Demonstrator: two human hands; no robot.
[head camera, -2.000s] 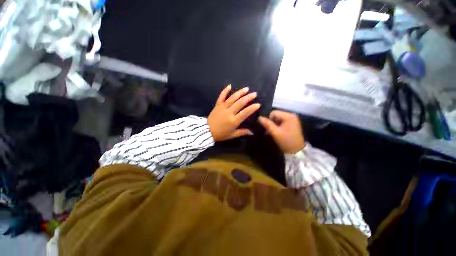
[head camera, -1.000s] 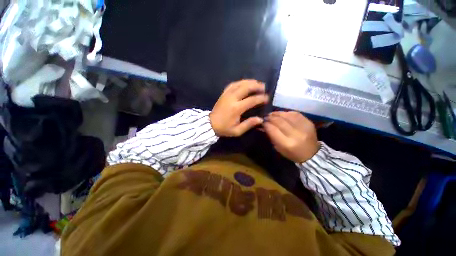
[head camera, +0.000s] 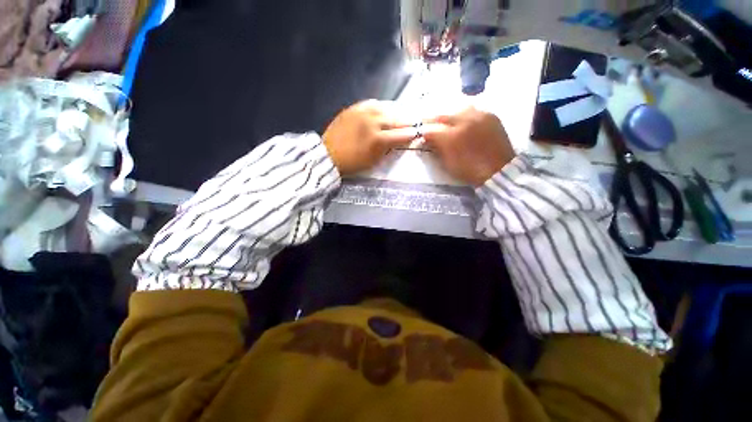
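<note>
My left hand (head camera: 359, 138) and my right hand (head camera: 472, 143) are on the glaring white machine bed (head camera: 441, 169), just in front of the needle area. Their fingertips meet; a tiny dark spot shows between them, but glare hides whether they pinch anything. The large black fabric (head camera: 256, 91) lies flat to the left and reaches behind my left hand. The presser foot and needle area (head camera: 433, 53) is under the bright lamp, beyond my fingers. Dark cloth (head camera: 371, 260) is below the table edge at my lap.
The ruler strip (head camera: 404, 200) runs along the near edge. To the right are a phone (head camera: 569, 125) with pale strips, a purple round item (head camera: 649, 128), black scissors (head camera: 649, 206) and a small green-handled tool (head camera: 701, 213). White scraps (head camera: 66, 132) heap at left.
Both hands have moved from the table's near edge forward to the needle area. The view has shifted, showing the needle area and ruler strip. The black fabric now lies further left.
</note>
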